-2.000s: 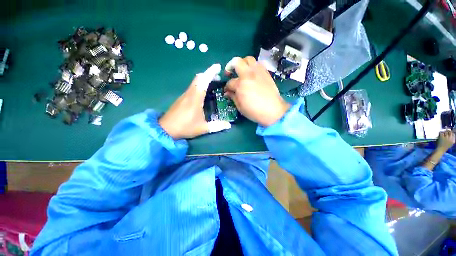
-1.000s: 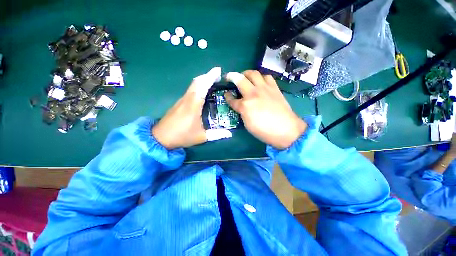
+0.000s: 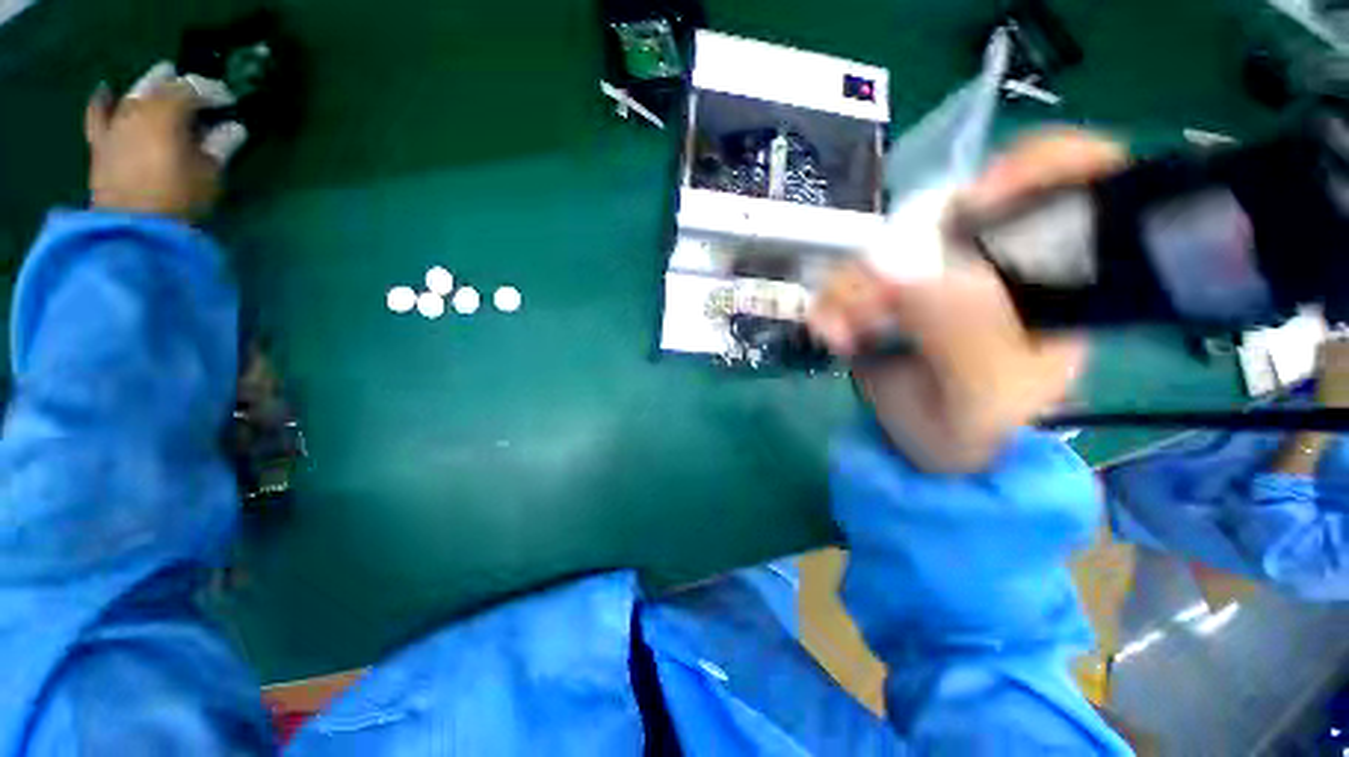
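My left hand point(image 3: 156, 148), with white finger cots, is at the upper left, its fingertips at the near left edge of a black housing point(image 3: 259, 67) with some green inside. Whether it grips the housing cannot be told. My right hand point(image 3: 962, 318), blurred, is closed around a thick black electric screwdriver point(image 3: 1147, 244) with a pale label. The screwdriver lies roughly level, its front end hidden by my fingers, near the white screw feeder point(image 3: 784, 222).
Several white discs point(image 3: 440, 300) lie on the green mat. A black housing with a green board point(image 3: 647, 48) is left of the feeder. The parts pile point(image 3: 266, 436) is partly behind my left sleeve. Another person's sleeve point(image 3: 1206, 503) is at right.
Both hands have left the housing they held in front of me. My left hand moved to the upper left; my right moved right and took the screwdriver. The view has shifted.
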